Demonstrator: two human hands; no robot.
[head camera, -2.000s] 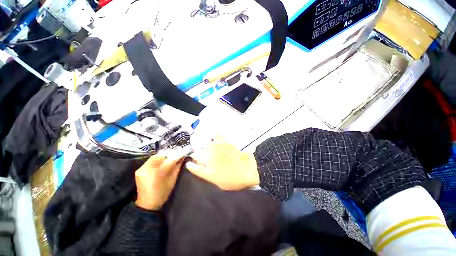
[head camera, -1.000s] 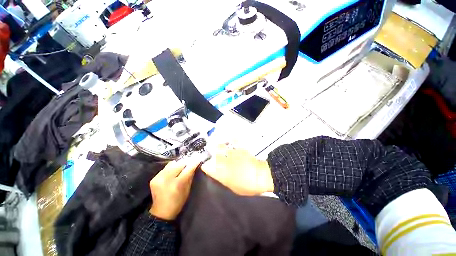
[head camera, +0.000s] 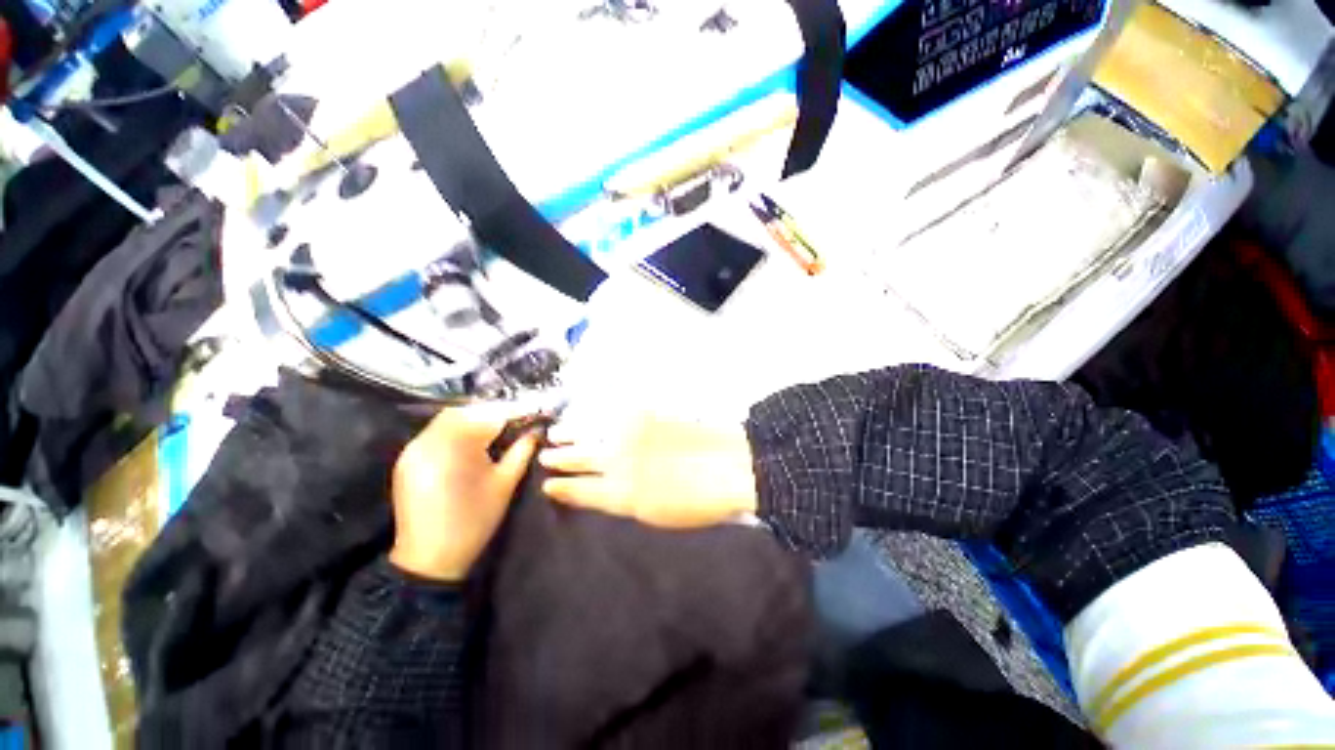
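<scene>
A dark cloth garment piece (head camera: 644, 615) hangs over the table's front edge and bunches to the left. My left hand (head camera: 457, 491) pinches a dark edge of it between thumb and fingers, just in front of the presser foot area (head camera: 515, 366). My right hand (head camera: 652, 466) lies flat on the cloth beside it, fingers pointing left towards the left fingertips. The white sewing machine head (head camera: 630, 88) with a blue stripe stands behind the hands. The needle tip and the exact seam cannot be made out.
A smartphone (head camera: 706, 267) and an orange cutter-like item (head camera: 788, 235) lie by the machine. A plastic-covered tray (head camera: 1040, 235) is at right. A black band (head camera: 476, 183) drapes over the head. Dark cloth (head camera: 125, 322) is heaped at left; a blue mesh crate (head camera: 1303, 535) is at right.
The view has shifted back and forth. My left thumb and fingers now show a dark folded edge between them. My right hand is flatter, its fingers lower on the cloth.
</scene>
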